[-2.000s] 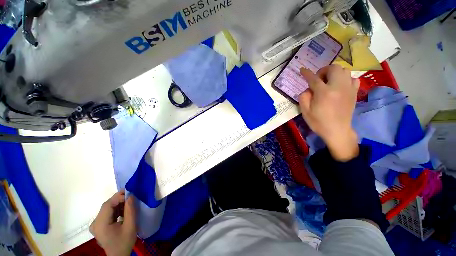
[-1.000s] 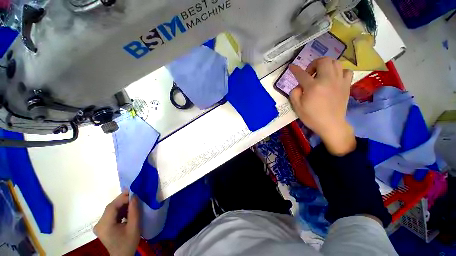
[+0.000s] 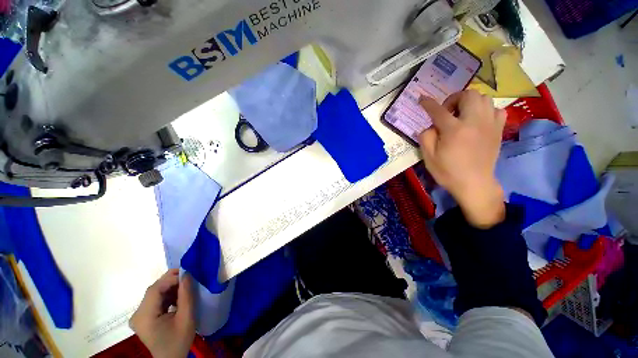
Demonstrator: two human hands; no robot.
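A collar piece point(image 3: 183, 203), pale blue with a bright blue side folded over, runs from under the needle end of the sewing machine point(image 3: 161, 52) to the table's front edge. My left hand point(image 3: 165, 314) pinches its edge between thumb and fingers at the table's front edge. The piece hangs past the edge beside this hand. My right hand point(image 3: 463, 150) is over the lower part of a smartphone point(image 3: 427, 91) with a lit pinkish screen. The index fingertip is at the screen, and the other fingers are curled. The hand does not grip the phone.
Pale blue pieces point(image 3: 278, 105), a black ring handle point(image 3: 250, 135) and a bright blue piece point(image 3: 350, 136) lie by the machine base. Yellow-tan pieces point(image 3: 514, 73) lie behind the phone. A long blue strip point(image 3: 38, 262) lies at left. A red basket point(image 3: 559, 280) holds blue cloth at right.
My right hand moved up and left over the phone, then back right and down, uncovering more screen. My left hand and the collar piece have barely moved.
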